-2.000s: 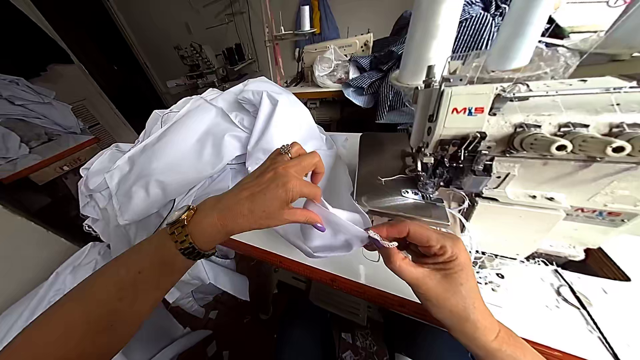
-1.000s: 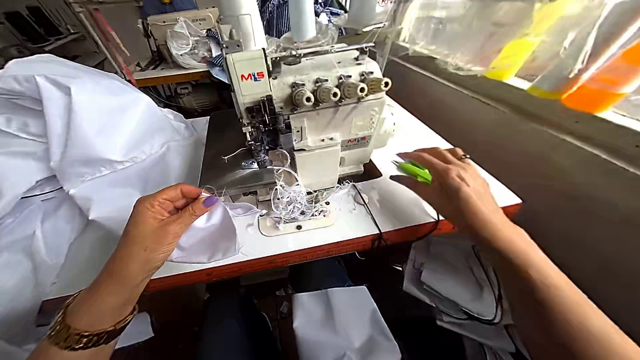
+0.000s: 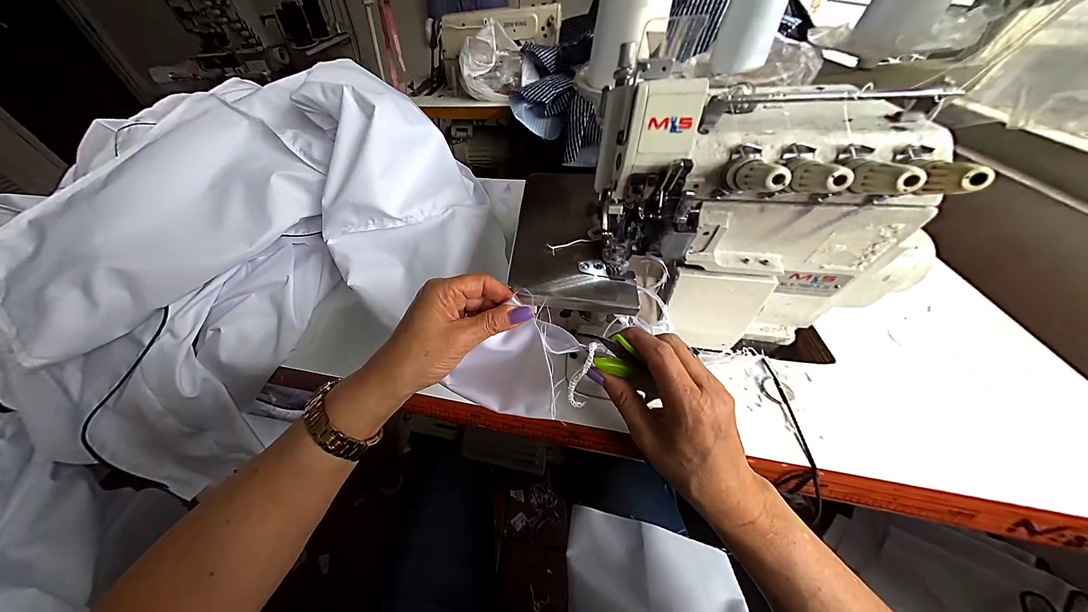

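My left hand (image 3: 459, 327) pinches the edge of a white fabric piece (image 3: 510, 370) between thumb and fingers, just in front of the metal plate of an overlock sewing machine (image 3: 765, 187). In my right hand (image 3: 680, 399) is a small pair of green-handled thread snips (image 3: 619, 364), its tips pointing left at the threads on the fabric's edge. A short white thread chain (image 3: 581, 376) hangs beside the snips. Loose threads trail from the fabric near my left fingers. Whether the blades are closed on a thread cannot be told.
A large heap of white fabric (image 3: 212, 195) with dark piping lies on the left. Thread cones (image 3: 625, 34) stand behind the overlock machine. Another sewing machine (image 3: 501, 38) is at the back. A black cord (image 3: 795, 425) hangs over the table's red edge (image 3: 901, 493). White fabric (image 3: 646, 565) lies below.
My right hand, at the far right with the green snips one second ago, has come left to the fabric's edge. My left hand still pinches the white fabric. The view has swung back left.
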